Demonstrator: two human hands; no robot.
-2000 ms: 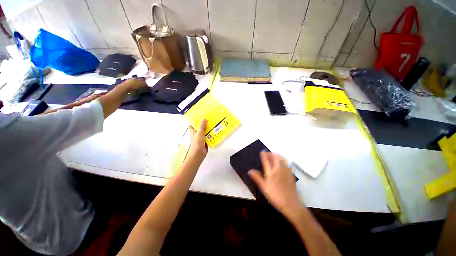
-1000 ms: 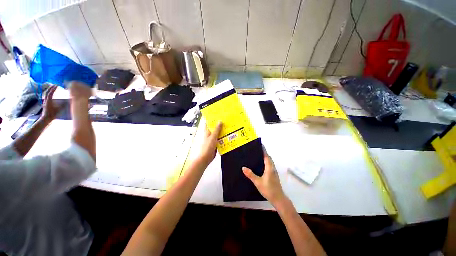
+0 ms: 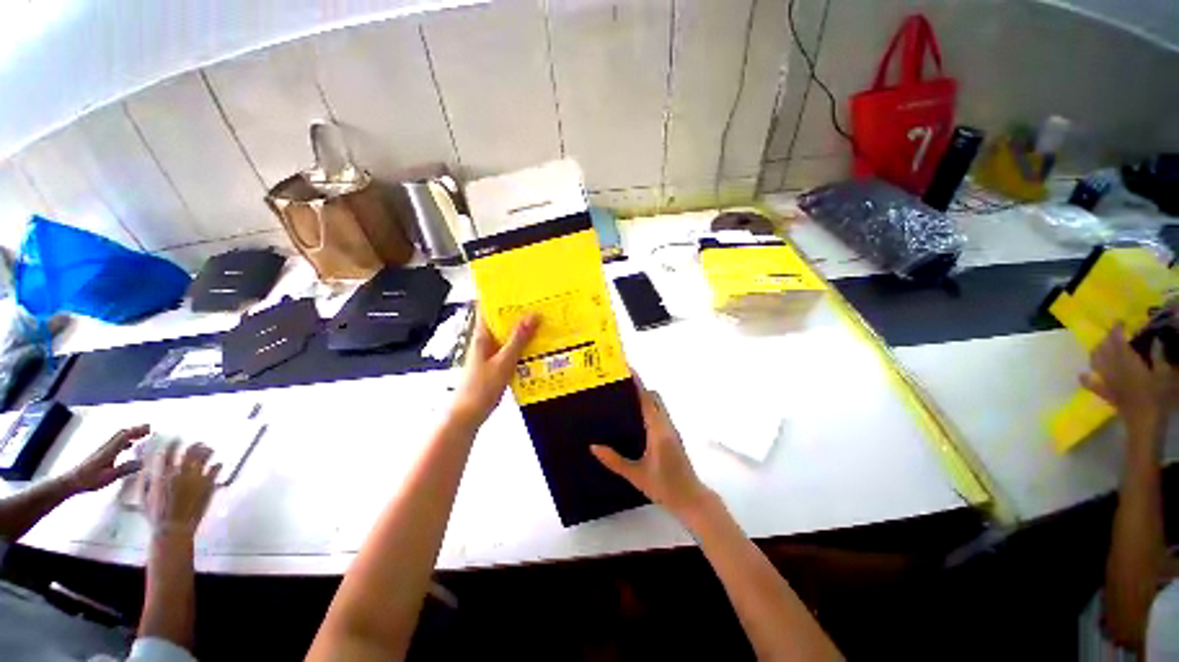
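A yellow printed carton (image 3: pixel 553 300) with a black top band and a raised white flap stands out in front of me above the white table. A black inner box (image 3: pixel 584 453) joins its lower end and seems partly inside it; how deep is hidden. My left hand (image 3: pixel 497 365) grips the carton's left side, thumb on the printed face. My right hand (image 3: pixel 657 455) grips the black box at its right side, thumb across its front.
A phone (image 3: pixel 640 300), yellow carton stack (image 3: pixel 759 272) and white slip (image 3: pixel 749 437) lie on the table (image 3: pixel 828 446). Black flat box pieces (image 3: pixel 388 310) lie left. One person's hands (image 3: pixel 166 479) work at left, another's hand (image 3: pixel 1127 375) holds yellow carton at right.
The view has swung right. The carton and black box are still joined in my hands. The left neighbour's hands have come down to the table; the right neighbour's hand has come into view.
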